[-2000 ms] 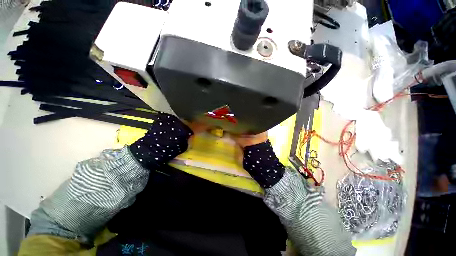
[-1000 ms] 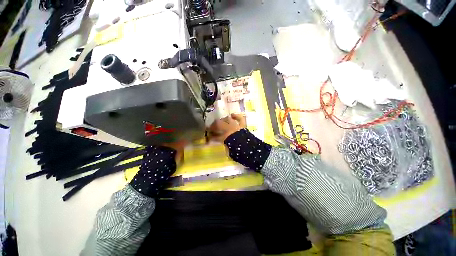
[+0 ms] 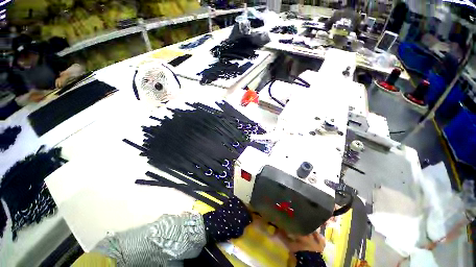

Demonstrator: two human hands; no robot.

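Note:
The sewing machine (image 3: 313, 156) has a white arm and a dark grey head cover with a red logo. My left hand is hidden behind the lower left of the cover; only its dotted cuff and striped sleeve show. My right hand (image 3: 309, 242) is at the lower right of the cover, its fingers partly hidden under it. What either hand holds cannot be seen. Black straps (image 3: 188, 141) with silver rings at their ends lie fanned left of the machine. The yellow work surface (image 3: 261, 247) shows below the head.
A white round fan (image 3: 158, 83) stands behind the straps. More black straps (image 3: 73, 107) lie on tables at the left and back. A person's hands (image 3: 70, 76) are at the far left. Thread spools (image 3: 391, 81) and blue bins (image 3: 454, 133) are at the right.
The view has swung up and left, showing more of the factory floor. The ring bag has left the picture. My right hand, seen beside the needle area before, is now partly behind the cover.

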